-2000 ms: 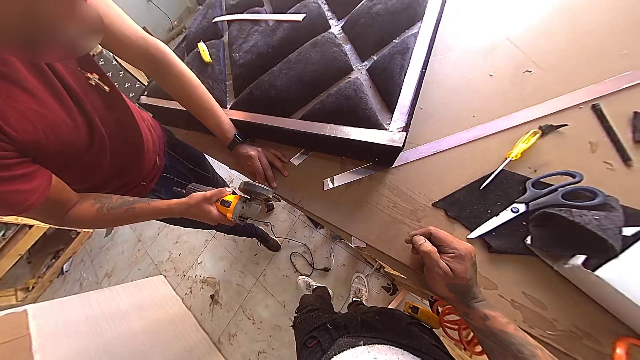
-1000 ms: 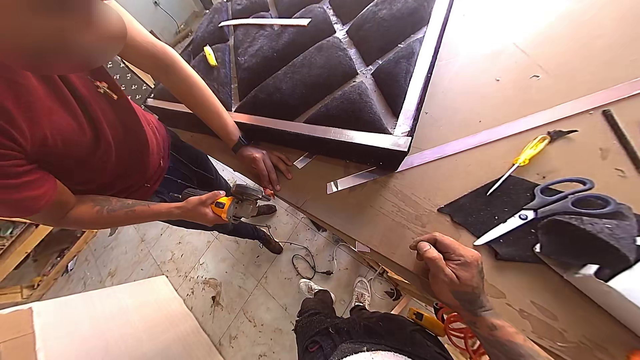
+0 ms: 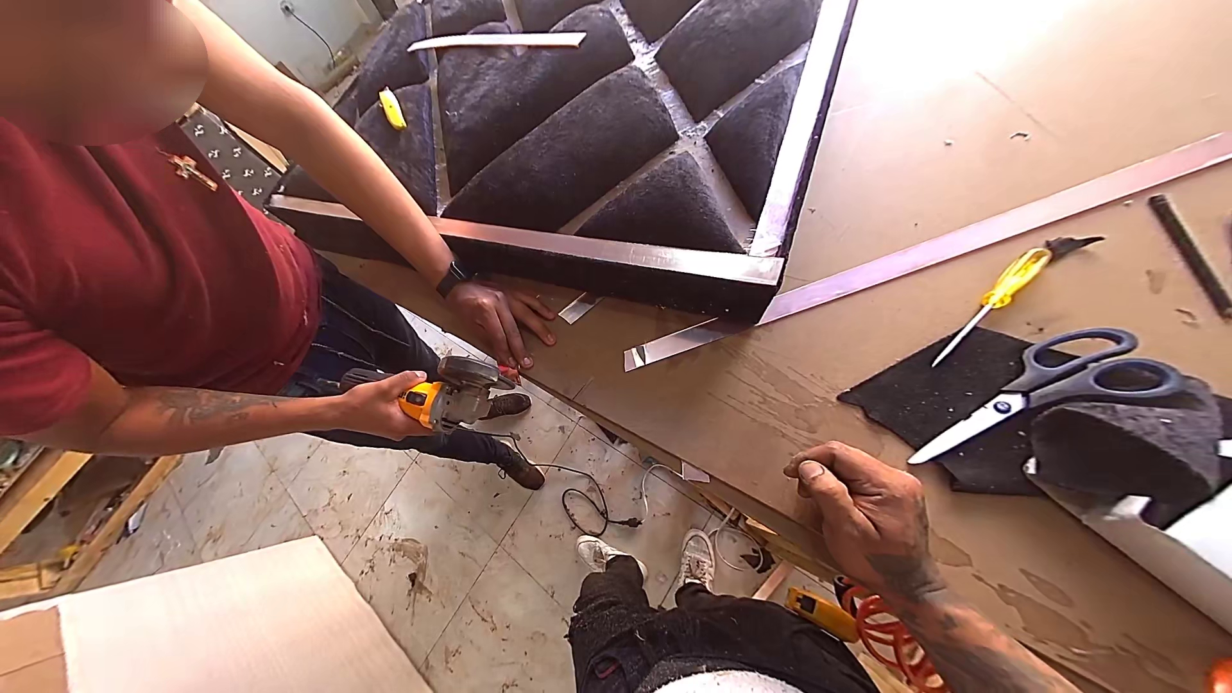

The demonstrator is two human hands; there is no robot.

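My right hand (image 3: 861,515) rests half-curled near the table's front edge, and I cannot tell whether anything small is between its fingers. My left hand is out of view. To the right lie scissors (image 3: 1054,385) with dark handles on black fabric (image 3: 881,385), with a yellow-handled screwdriver (image 3: 1011,279) above them. A long metal strip (image 3: 924,245) reaches under the corner of a black quilted panel (image 3: 558,144) edged with metal trim. A co-worker at the left holds a yellow angle grinder (image 3: 448,395); their other hand rests on the table by the panel.
Beyond my hand is the brown tabletop (image 3: 674,414). A short metal piece (image 3: 579,306) pokes from the panel's edge. A yellow cutter (image 3: 392,109) and a pale strip (image 3: 496,40) lie on the panel. A power cord (image 3: 587,510) and an orange coiled hose (image 3: 885,635) are below.
The co-worker's grinder has tilted and a red part now shows near their hand at the table edge. My right hand stays in about the same place and pose.
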